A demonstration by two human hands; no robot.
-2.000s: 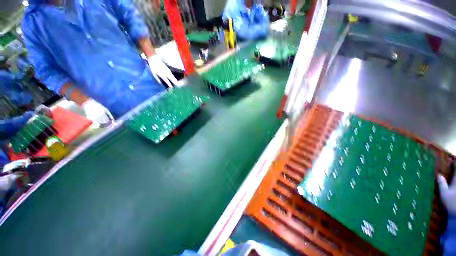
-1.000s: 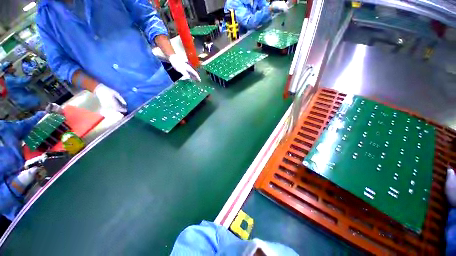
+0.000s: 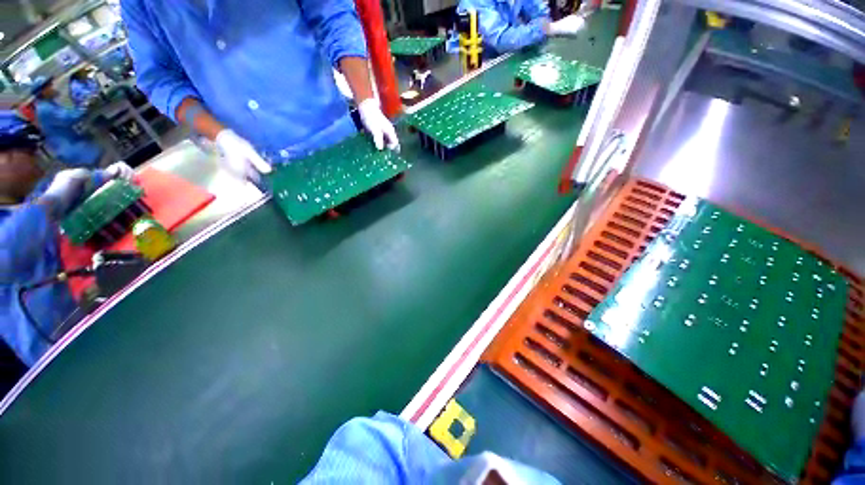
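Observation:
A large green circuit board (image 3: 726, 322) lies pad side up on the slotted orange-brown rack (image 3: 560, 355) at the right. Rows of pale solder pads show on it. At the bottom edge a blue sleeve and a small whitish part with a brown patch, seemingly my left hand (image 3: 491, 472), are mostly cut off, away from the board. My right hand (image 3: 858, 415) is a pale sliver at the right picture edge, beside the board's right side, above a blue sleeve. The fingers of both hands are hidden or out of the picture.
The green conveyor (image 3: 313, 303) bears several boards. A person in a blue smock touches the nearest board (image 3: 341, 177) with white gloves. A yellow block (image 3: 452, 429) sits by the belt's edge. A metal frame stands behind the rack. Another worker handles a board over a red-orange mat (image 3: 180, 197).
The view has shifted slightly. The person opposite has brought both gloved hands to the nearest conveyor board, which has turned a little. My board still lies on the rack.

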